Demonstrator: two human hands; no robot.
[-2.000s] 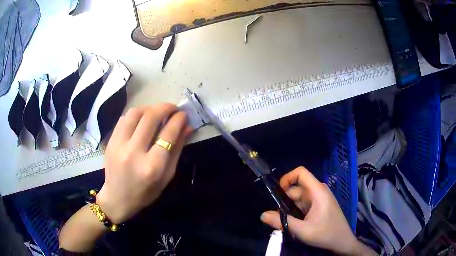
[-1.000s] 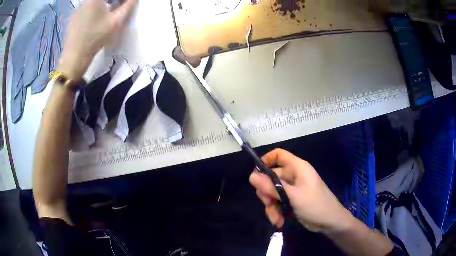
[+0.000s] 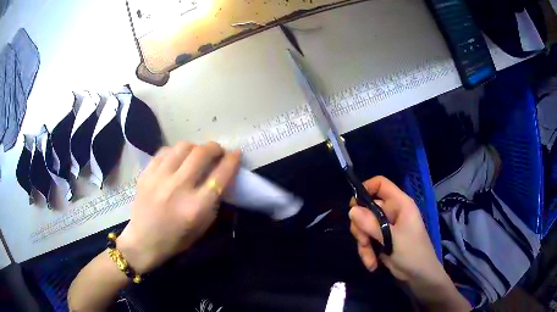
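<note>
My left hand [image 3: 180, 198] holds a pale grey-white tab piece [image 3: 262, 194], blurred, over the table's front edge and the dark lap; part of it is hidden under the fingers. My right hand [image 3: 397, 234] holds the tailor's scissors [image 3: 327, 125] by the black handle, blades together and pointing up over the table. The blades are apart from the piece. Several sewn pieces [image 3: 108, 143], black and white and curled like leaves, stand in a row on the left of the table.
A smartphone [image 3: 462, 41] lies at the upper right beside dark and white fabric. Flat grey panels [image 3: 18, 85] lie far left. The tan machine bed [image 3: 207, 27] is at the top. A thin dark trimming [image 3: 291, 40] lies by it. A blue basket [image 3: 516, 140] with bundled pieces [image 3: 485, 225] is at right.
My left hand has come back down from the upper left and now holds a pale piece. The scissors have moved to the right and point more upright, blades still together.
</note>
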